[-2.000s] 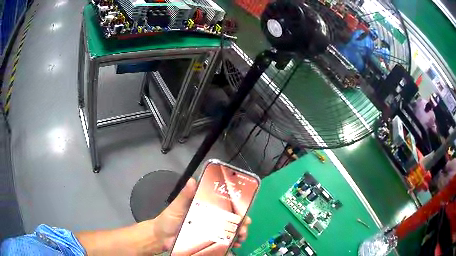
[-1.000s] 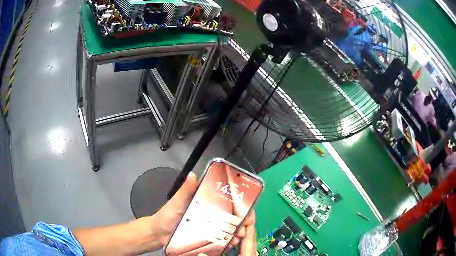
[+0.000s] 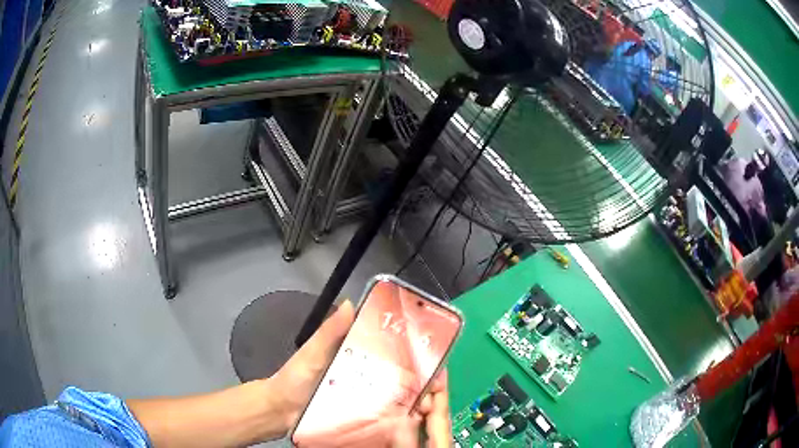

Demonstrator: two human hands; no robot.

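Note:
A smartphone with a lit pinkish screen showing clock digits is held upright at an angle at the bottom centre. My left hand, with a blue sleeve, comes from the lower left and grips the phone's left edge and back. Fingers at the phone's lower right edge look partly like my right hand, cut off by the bottom of the picture; its grip is unclear. Two green circuit boards lie on the green table to the right: one farther away, one nearer and cut off below.
A black pedestal fan stands ahead, its round base on the floor. A metal-framed table bears assemblies at upper left. At right are a red post, a clear shiny bag or wrapping at its foot, and a small pale stick.
Fingers, apparently of my right hand, have come in beside the phone's lower right edge. The phone has stayed in my left hand, almost in place. The view has shifted slightly.

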